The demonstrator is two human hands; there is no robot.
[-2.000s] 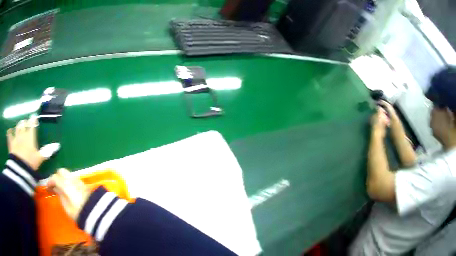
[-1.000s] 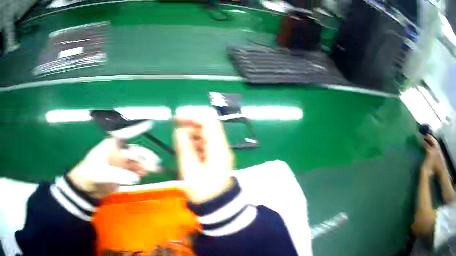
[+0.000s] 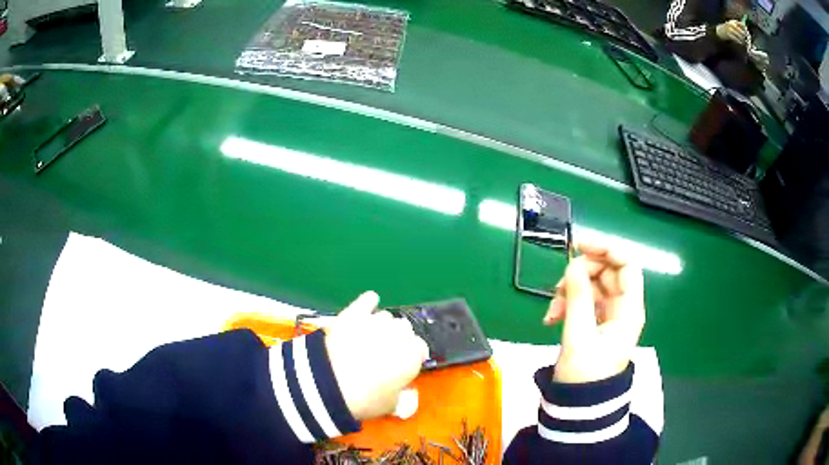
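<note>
My left hand (image 3: pixel 373 357) holds a dark phone middle frame (image 3: pixel 450 332) over the orange parts tray (image 3: pixel 477 400); the solid end points right and a white covering shows on a fingertip. My right hand (image 3: pixel 600 313) is raised to the right, its fingertips together beside a second phone frame (image 3: pixel 544 213) lying on the green belt. A small dark sliver seems to show at the right fingertips, a strip part I cannot make out surely. Loose thin strip parts (image 3: pixel 464 445) lie in a pile at the tray's near end.
The tray sits on a white sheet (image 3: pixel 118 309). Another frame (image 3: pixel 68 138) lies far left on the belt. Beyond the pale divider are a clear bag of parts (image 3: pixel 327 45), a black keyboard (image 3: pixel 695 182) and a dark frame (image 3: pixel 627 68). A person's hand (image 3: pixel 732 32) shows at top right.
The view has swung left. The left hand has brought the frame from the belt to over the tray. The right hand has moved from the tray side out to the right.
</note>
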